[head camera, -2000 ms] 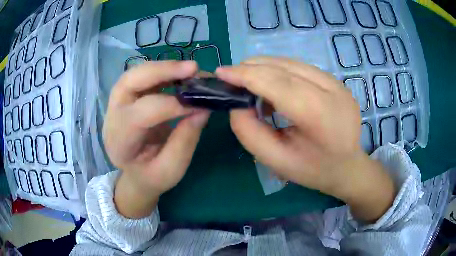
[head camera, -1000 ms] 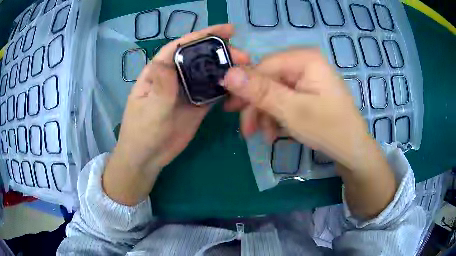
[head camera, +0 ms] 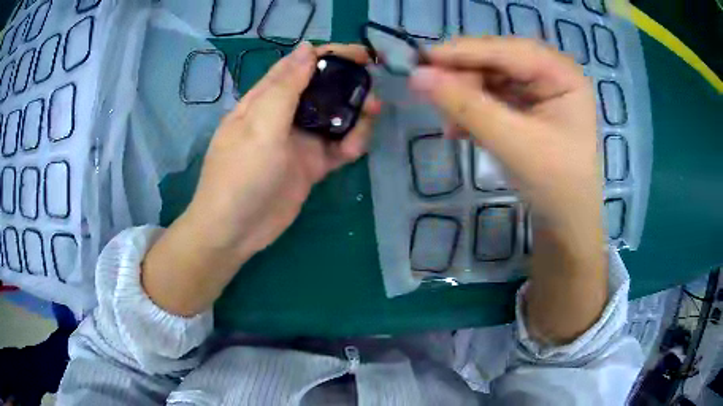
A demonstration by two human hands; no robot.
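My left hand (head camera: 265,151) holds the black glossy watch case (head camera: 334,97) near the upper middle, between thumb and fingers. White spots and a small pale rectangle show on its dark face. My right hand (head camera: 507,103) pinches a thin dark frame ring (head camera: 390,49) by its right side, between thumb and forefinger. The ring is tilted, with an open centre, apart from the case and a little above and right of it. The hand and ring are slightly blurred.
The right ring sheet (head camera: 396,258) lies under and around my right hand. A thick pile of ring sheets (head camera: 83,238) stands at left. A small middle sheet (head camera: 178,71) carries several rings at upper left. Green mat (head camera: 317,277) lies beneath; yellow tape (head camera: 674,51) edges it.
The ring in my right hand is now apart from the case, up and to the right. The case's shiny rim seen one second ago no longer shows.
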